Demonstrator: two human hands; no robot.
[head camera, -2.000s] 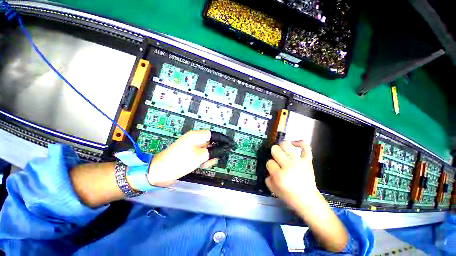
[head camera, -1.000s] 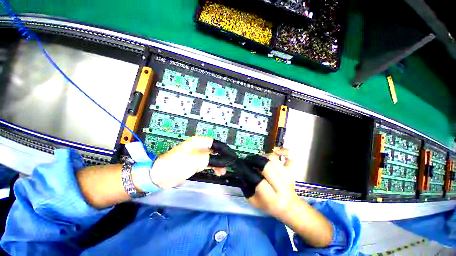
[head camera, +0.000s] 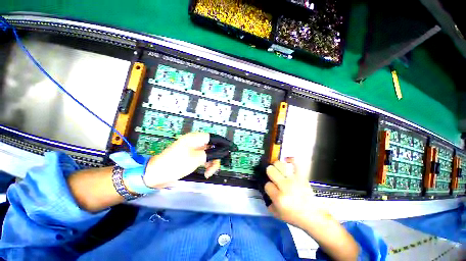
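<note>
A black carrier pallet (head camera: 191, 66) with printed circuit boards (head camera: 213, 111) in rows lies in front of me on the conveyor. My left hand (head camera: 186, 158), with black cots on thumb and fingertips, is over the lower middle boards and hides some of them. Its black fingertips are close together; I cannot tell whether a part is between them. My right hand (head camera: 288, 191) is at the pallet's lower right corner with its fingers curled. Its fingertips are mostly hidden, so anything in them cannot be seen.
Bins with yellow components (head camera: 235, 18) and dark coppery components (head camera: 309, 38) stand on the green mat (head camera: 127, 23). A blue cord (head camera: 66, 92) runs to my left wrist. More pallets (head camera: 403, 163) are at the right. A yellow stick-like tool (head camera: 396, 84) lies beyond them.
Since one second ago, my right hand has moved away from my left fingertips to the right and its fingers have curled. My left hand stays over the lower boards. The view has shifted slightly.
</note>
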